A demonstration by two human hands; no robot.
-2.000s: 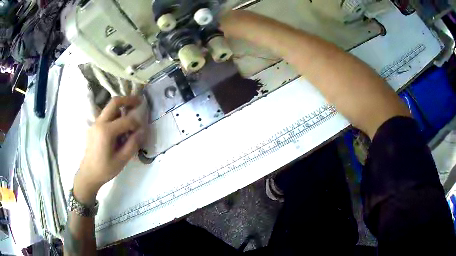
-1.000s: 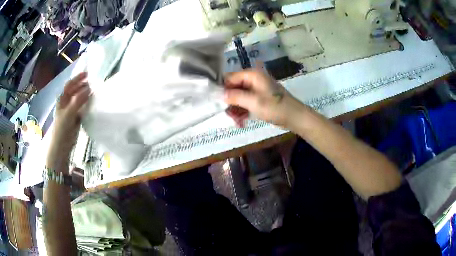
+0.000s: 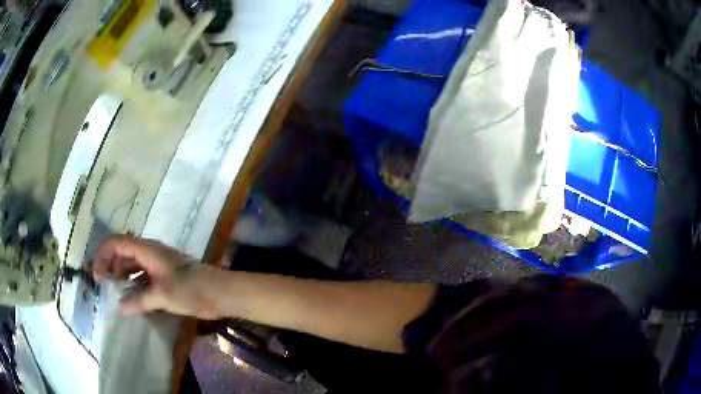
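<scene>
A pale grey-beige cloth workpiece lies at the lower left on the machine table, cut off by the picture's bottom edge. My right hand is at its upper end beside the machine head, fingers curled and pinching the cloth; the hand is blurred. The sewing machine is at the left, its head partly cut off and its cream bed running upward. Small dark metal parts near the needle area are just left of my fingertips. My left hand is out of the picture.
A blue crate stands right of the table, with large pale panels laid over it and scraps inside. The table's wooden edge runs diagonally beside a printed ruler. Dark floor shows between table and crate.
The view has swung right, bringing the blue crate and its panels into full view. My left hand has left the picture. Only part of the cloth, earlier spread between both hands, still shows.
</scene>
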